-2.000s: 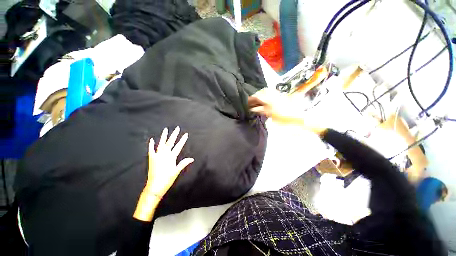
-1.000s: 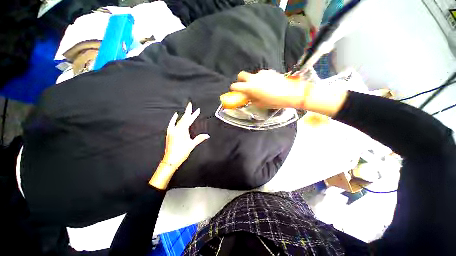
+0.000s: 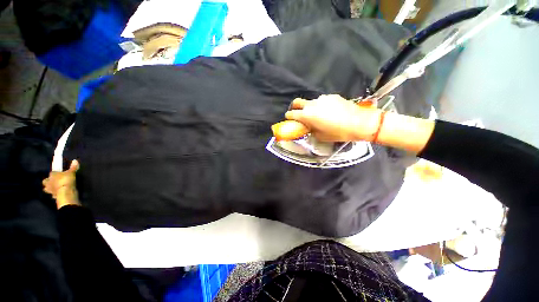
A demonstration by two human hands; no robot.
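The black garment (image 3: pixel 177 141) lies spread over the white padded board (image 3: pixel 195 248). My right hand (image 3: pixel 331 120) grips the orange handle of the steam iron (image 3: pixel 322 154). The iron rests on the garment right of the middle, its pale-edged soleplate partly hidden by my hand. My left hand (image 3: pixel 64 181) is at the board's left end, at the garment's left edge, with the thumb up and the other fingers partly hidden. It seems to hold the garment's edge.
A white shape with a tan part (image 3: pixel 158 40) and a blue strip (image 3: pixel 202 32) stands beyond the board. Hose and cables (image 3: pixel 425 35) rise at the right. A blue crate (image 3: pixel 216 280) is under the board. Dark cloth (image 3: pixel 23 194) hangs at the left.
My right hand moved from the garment's folds to the iron and has it on the cloth. My left hand moved from the middle to the garment's left edge. The garment lies flatter.
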